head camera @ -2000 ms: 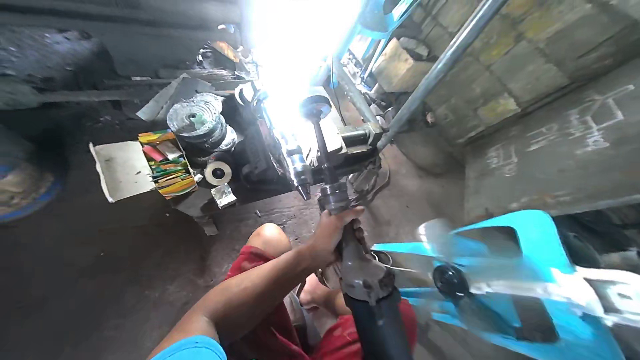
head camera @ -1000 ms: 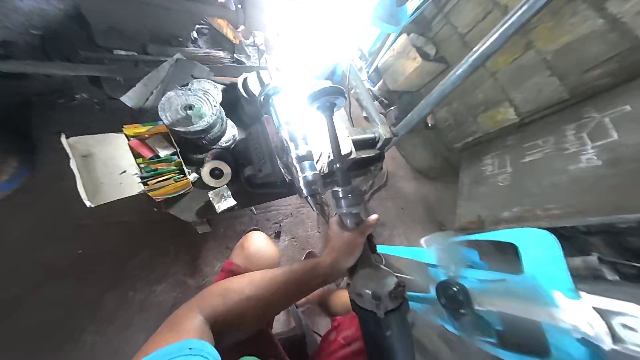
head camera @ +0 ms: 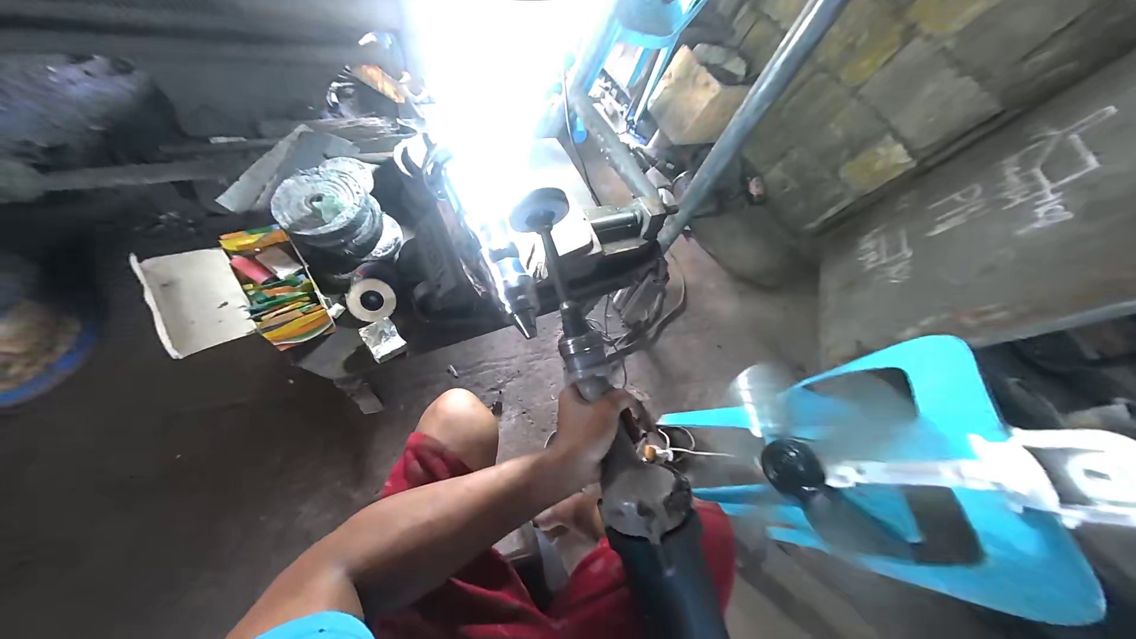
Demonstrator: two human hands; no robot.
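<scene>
My left hand [head camera: 590,430] is wrapped around the neck of a long, dark-bodied straight power grinder [head camera: 648,506]. The tool's body runs down to the bottom edge between my knees. Above my hand are its collar and a long thin shaft, which ends in a small round wheel [head camera: 539,209] beside the glare. Just left of the shaft, a pointed metal part [head camera: 522,306] of a bench-mounted device points downward. Glare hides much of the work there, and whether the wheel touches anything cannot be told. My right hand does not show.
A blue plastic chair [head camera: 958,382] stands at right, behind a fan [head camera: 794,466] with blurred blades. An open box of colourful packets [head camera: 200,297], stacked coils [head camera: 324,200] and a tape roll [head camera: 371,300] lie at left. A metal pipe [head camera: 754,111] slants across the upper right.
Since one second ago, my left hand and the grinder have shifted slightly left, and the wheel has also dropped a little in the view. The grip looks the same.
</scene>
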